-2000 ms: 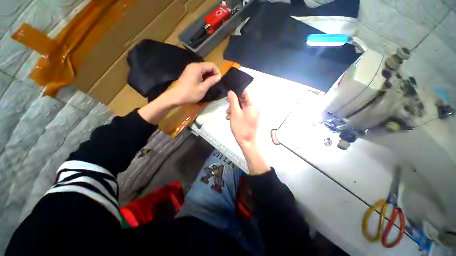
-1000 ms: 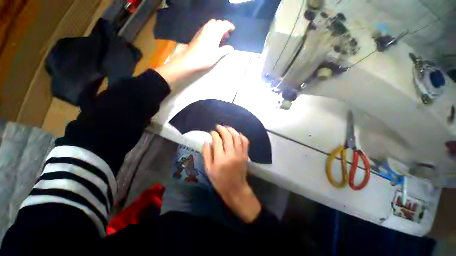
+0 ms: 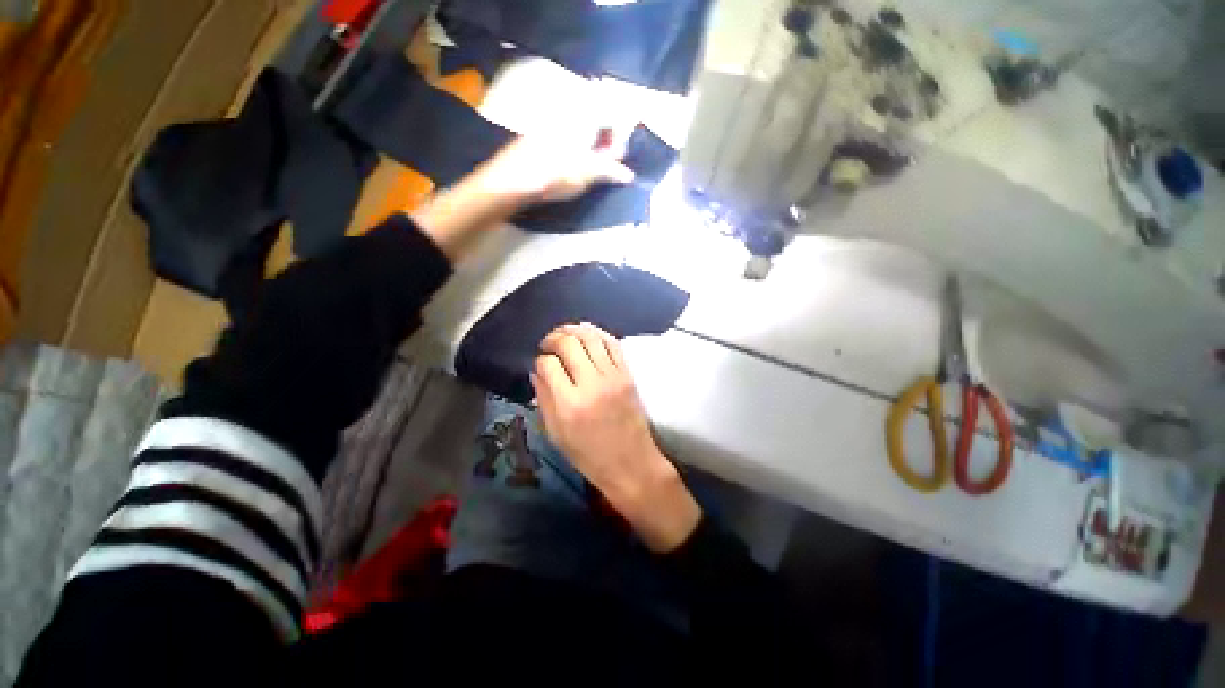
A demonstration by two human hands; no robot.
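Note:
A curved black cut piece (image 3: 517,316) lies on the white machine bed at its front edge. My right hand (image 3: 591,403) rests on this piece with bent fingers and holds it. A second black piece (image 3: 591,211) lies beyond it, close to the lamp light. My left hand (image 3: 564,161) is on this second piece and grips it; glare blurs the fingertips. The presser foot and needle area of the sewing machine (image 3: 726,222) is just right of the left hand, washed out by the lamp.
Scissors (image 3: 951,403) with yellow and red-orange handles lie right of the needle. A small parts box (image 3: 1128,531) is at the far right. Black pieces (image 3: 215,188) lie on the cardboard (image 3: 81,255) at left. Dark panels (image 3: 605,40) lie behind the machine. A grey tray (image 3: 356,40) is upper left.
Since one second ago, my left hand has drawn a black piece from the back towards the needle. The curved piece under my right hand has shifted left. Earlier, both hands held a black piece at left.

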